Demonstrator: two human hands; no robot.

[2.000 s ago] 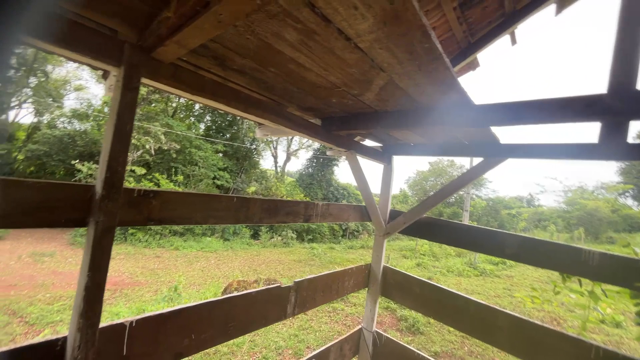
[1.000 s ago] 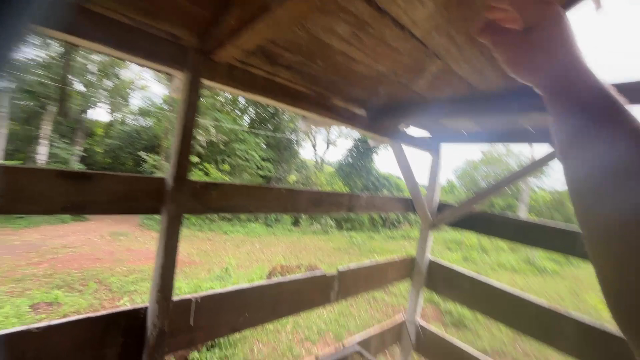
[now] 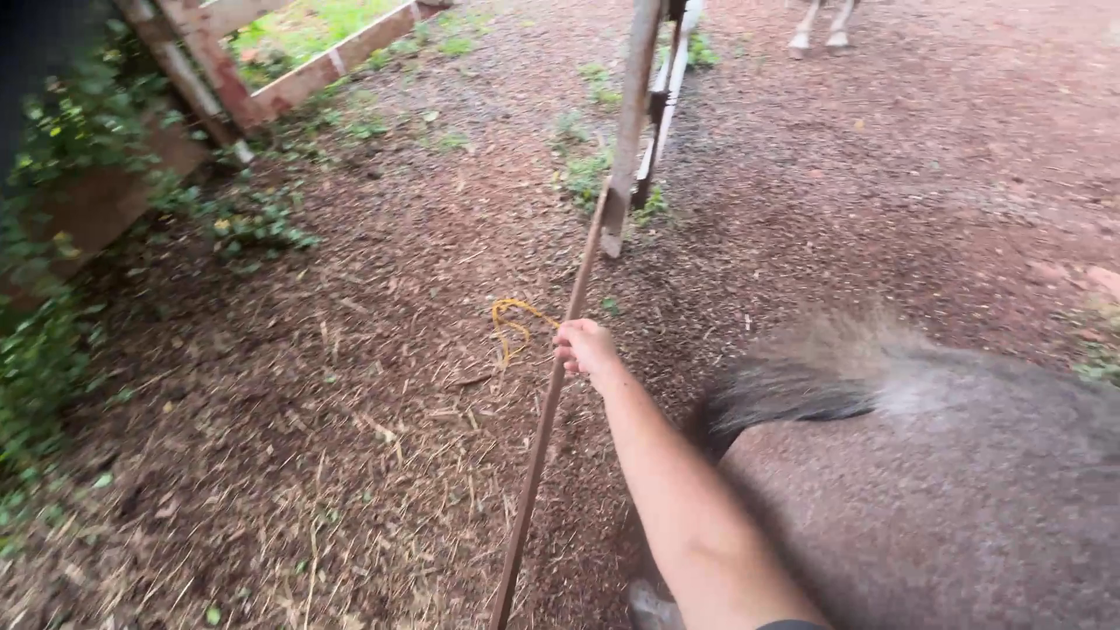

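Observation:
My right hand (image 3: 584, 346) reaches forward from the lower right, its fingers curled over the narrow top edge of a wooden board (image 3: 535, 455). A yellow rope (image 3: 512, 306) loops out from beside the fingers; whether the hand also holds it or it is tied to the board, I cannot tell. Close to the right of my forearm stands a greyish-brown horse (image 3: 927, 472), its rump and dark tail (image 3: 787, 389) in view. My left hand is out of view.
The far end of the board meets a wooden post (image 3: 632, 131). Beyond are a second animal's lower legs (image 3: 821, 28). Leafy plants (image 3: 254, 214) and a weathered wooden fence (image 3: 302, 83) border the left. Dry plant litter (image 3: 350, 420) covers the ground.
The view has swung from the plank roof and rail fence down to the ground. My right hand, raised against the roof planks a second ago, is now low on the board.

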